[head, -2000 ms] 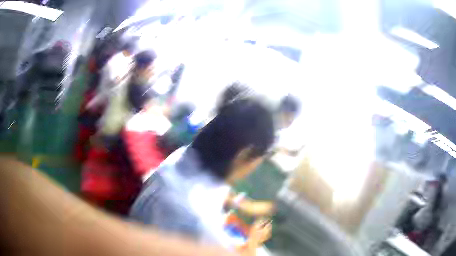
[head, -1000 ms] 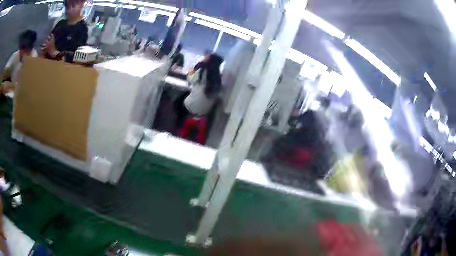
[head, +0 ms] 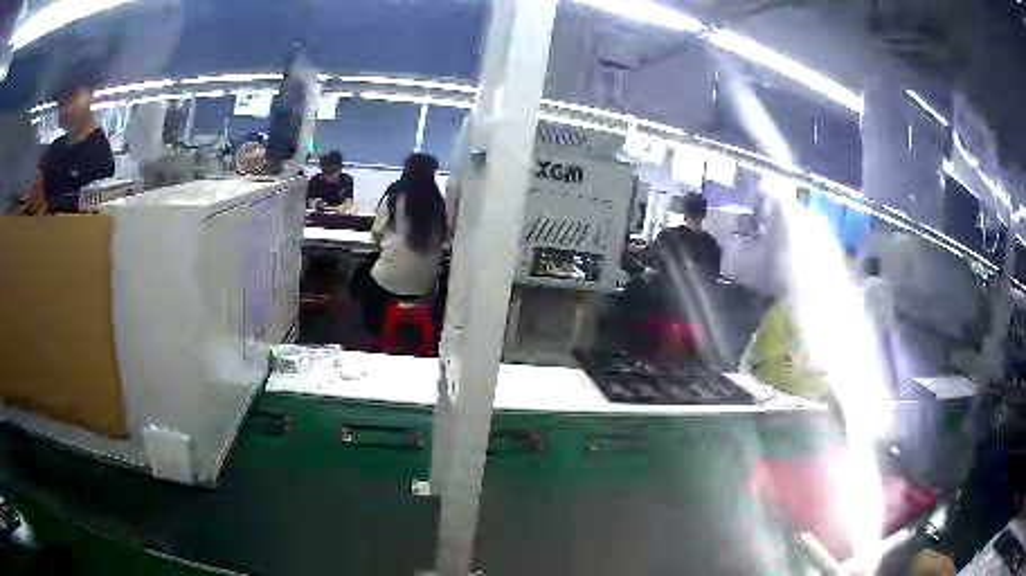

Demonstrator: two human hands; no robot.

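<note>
No hand of mine shows for certain; both are out of the picture. Several thin dark frames lie on the green conveyor belt; one phone middle frame point(head: 384, 435) is left of the post and another point(head: 515, 440) is partly hidden behind it. A red tray point(head: 788, 492) lies at the right, partly washed out by glare. A skin-coloured shape at the bottom right edge is cut off, and I cannot tell whose it is.
A pale post point(head: 486, 281) rises in front of the belt. A black slotted tray point(head: 675, 383) lies on the far white bench point(head: 540, 387). A large white cabinet point(head: 191, 326) with a brown panel stands left. Several people are behind the bench.
The view has swung from the left neighbour to the belt and post, and is sharper. The post now stands nearly upright. The blurred arm at the lower left has left the picture.
</note>
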